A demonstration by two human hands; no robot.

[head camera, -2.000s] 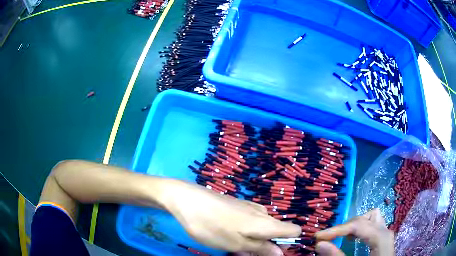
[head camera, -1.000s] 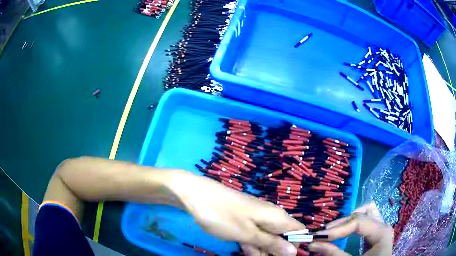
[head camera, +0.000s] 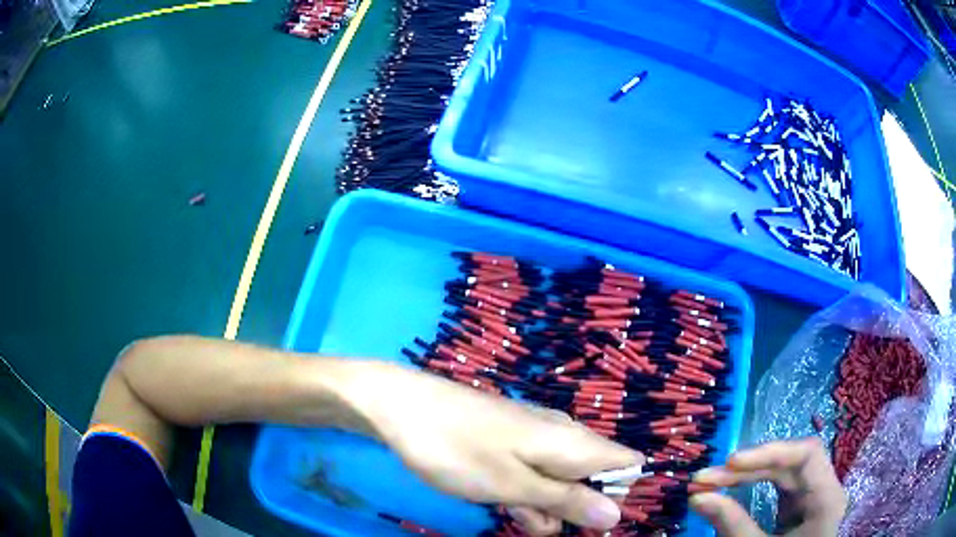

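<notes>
My left hand (head camera: 493, 451) reaches over the light-blue tray (head camera: 275, 462) and holds a few black-and-white pieces (head camera: 618, 477) between thumb and fingers. My right hand (head camera: 781, 485) is just to its right, thumb and forefinger pinching a small red sleeve (head camera: 704, 485); the fingertips of the two hands are a little apart. Below the hands, red-and-black assembled pieces (head camera: 603, 399) lie in overlapping rows in the tray. The lower edge of the picture and the left hand hide part of the rows.
A darker-blue tote (head camera: 629, 220) beyond holds a heap of black-and-white pieces (head camera: 812, 189). A clear bag (head camera: 786, 362) of red sleeves (head camera: 875, 388) stands right. Long black pieces (head camera: 404, 115) lie left of the tote, a red-and-black bundle (head camera: 314, 18) further left. A white sheet (head camera: 922, 210) lies right.
My right hand has moved slightly right, away from the held pieces, and a red sleeve now shows at its fingertips. My left hand keeps its hold on the black-and-white pieces.
</notes>
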